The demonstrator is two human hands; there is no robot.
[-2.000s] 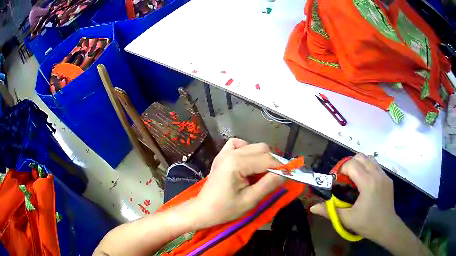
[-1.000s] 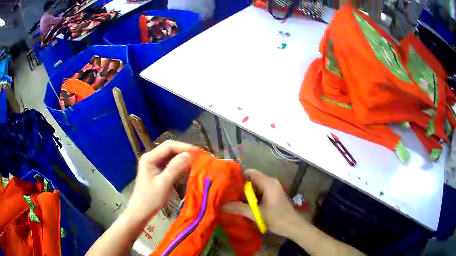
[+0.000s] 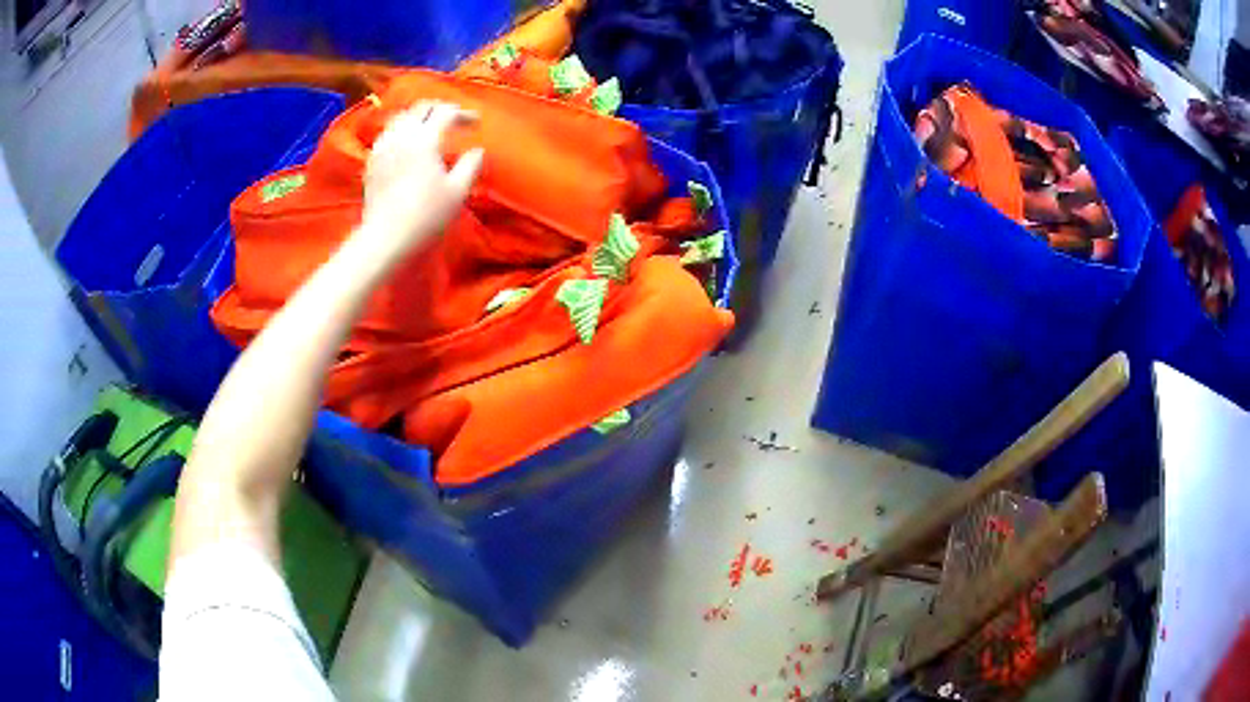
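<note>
Several orange-red bags (image 3: 521, 151) with green patterned tabs (image 3: 583, 305) lie heaped in a tall blue bin (image 3: 507, 535) at left centre. My left hand (image 3: 415, 176) is over the top of the heap, the bare arm reaching up from the lower left. Its thumb and fingers are apart, with orange cloth under and beside them; no cloth shows gripped between them, though the palm side is hidden. My right hand and the scissors are out of the picture.
Other blue bins stand at the left (image 3: 206, 137), behind with dark navy goods (image 3: 699, 55), and at the right with patterned pieces (image 3: 1083, 206). A wooden chair (image 3: 980, 549) with orange scraps and the white table edge (image 3: 1206, 507) are at lower right. Green equipment (image 3: 165, 494) stands lower left.
The view has swung left from the table to the orange bag bin. My left hand has moved from the held bag onto the heap; my right hand and the scissors have left the picture.
</note>
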